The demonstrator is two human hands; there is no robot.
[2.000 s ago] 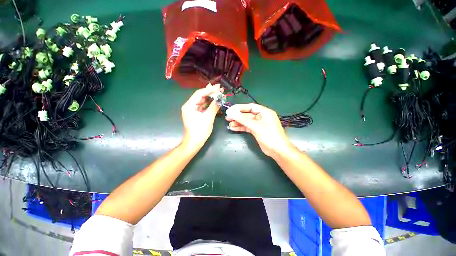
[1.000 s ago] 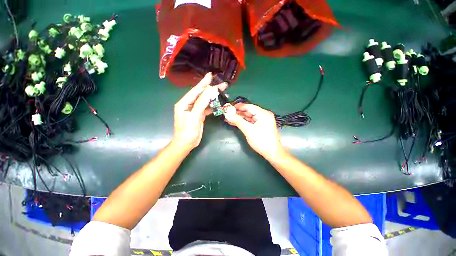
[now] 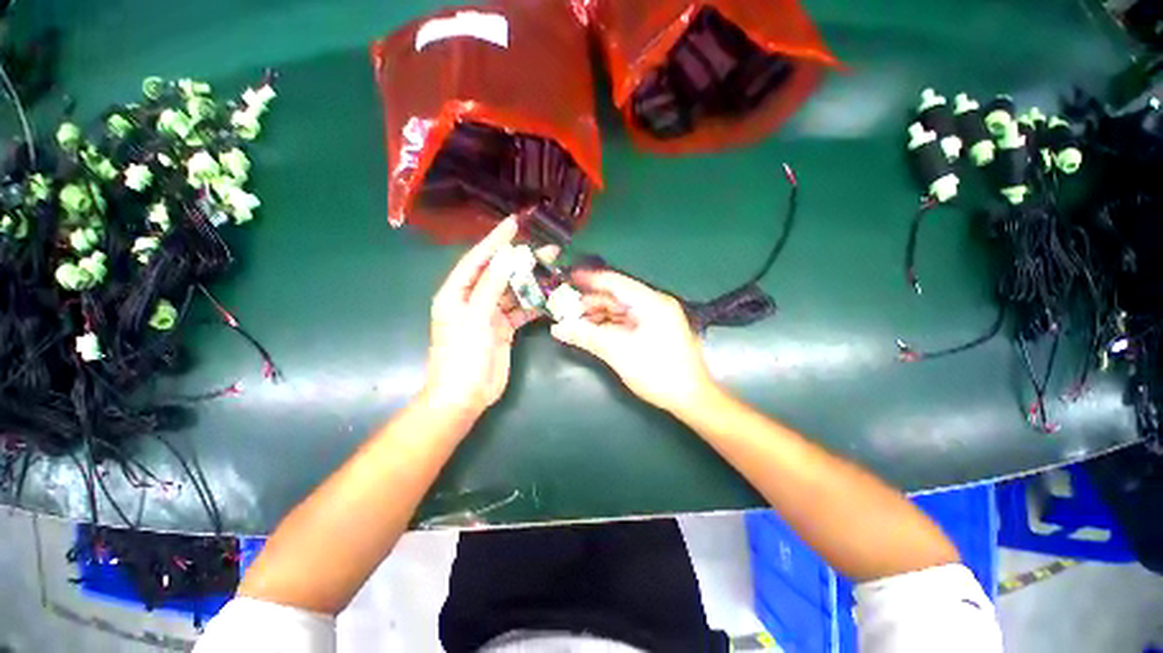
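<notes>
My left hand point(image 3: 475, 319) holds the small green-white circuit board point(image 3: 526, 283) between its fingertips, in front of the left red bag. My right hand point(image 3: 635, 334) grips a white end cap point(image 3: 565, 302) at the right side of the board. Both hands are bare. The black cable point(image 3: 737, 308) lies coiled on the bench to the right of my right hand, with one free end curving up to red tips. My fingers hide part of the unit, and its fine details are too small to tell.
Two red plastic bags point(image 3: 491, 79) point(image 3: 709, 28) hold black housings behind my hands. Unassembled units point(image 3: 204, 167) with tangled cables lie at left. Assembled units point(image 3: 936, 149) with cables lie at right on the green bench point(image 3: 319, 319). Blue bins point(image 3: 797, 568) stand below the bench edge.
The board and white end cap have turned in my fingers, and the cap now faces more toward me. The hands stay close together. The whole view has shifted slightly.
</notes>
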